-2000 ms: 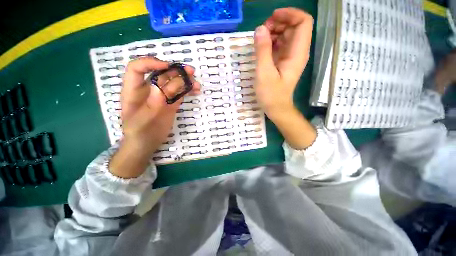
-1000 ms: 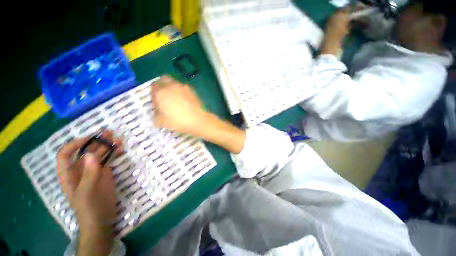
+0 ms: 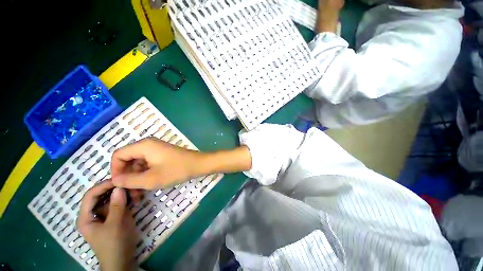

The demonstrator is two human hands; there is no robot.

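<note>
My left hand (image 3: 112, 219) holds a black watch case frame (image 3: 101, 205) over the carrier board; the fingers hide most of it. My right hand (image 3: 153, 164) is at the upper side of the frame, its thumb and fingertips close together and meeting the left fingers. Whether a small part is pinched in them cannot be told. The white carrier board (image 3: 69, 186) lies tilted under both hands, with rows of thin dumbbell-like parts and a tan group near its top corner.
A blue parts bin (image 3: 74, 119) with clear and whitish bits stands beyond the board. A single black frame (image 3: 171, 77) lies on the green mat. A thick stack of carrier boards (image 3: 243, 58) stands to the right. Another person's sleeve (image 3: 392, 66) is at upper right. A yellow post (image 3: 152, 24) stands at the far edge.
The view has swung right. My right hand was raised at the board's right side, then over its far edge; now it is at the frame in my left hand.
</note>
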